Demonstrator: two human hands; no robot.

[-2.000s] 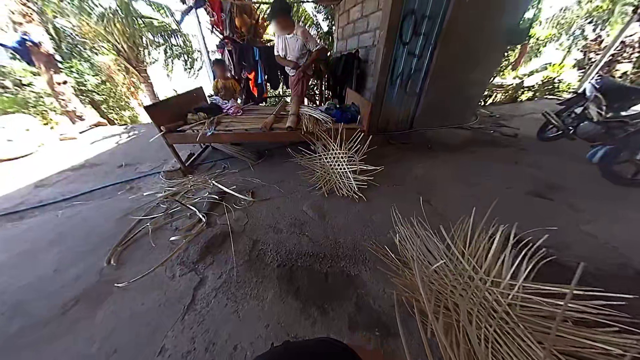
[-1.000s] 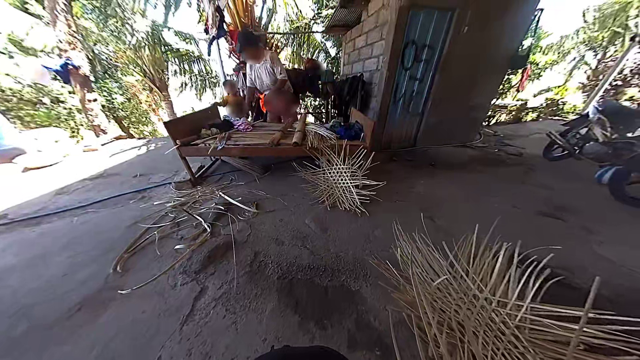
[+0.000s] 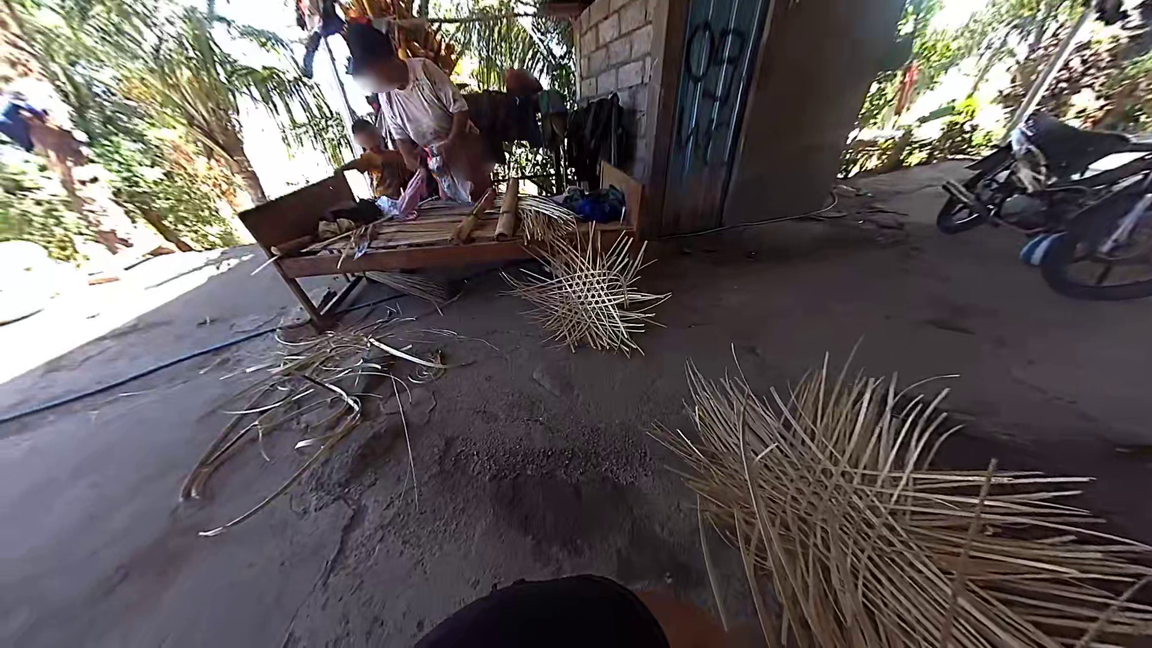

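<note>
Neither my left hand nor my right hand shows in the head view; a dark-clothed knee is at the bottom edge. To its right, a large pile of openly woven split-cane strips lies on the ground, with loose ends sticking out all round. A smaller woven piece of pale strips rests beside the bench, in the middle distance. Loose curled strips are scattered on the ground at the left.
Beyond stands a wooden slatted bench with cloths and bamboo pieces on it. A person stands behind it, a smaller person alongside. A blue hose crosses the ground at left; a motorcycle is at right.
The person behind the bench has moved to the left from two seconds ago and now stands close to the smaller person. The woven pieces lie as before. The view has shifted a little.
</note>
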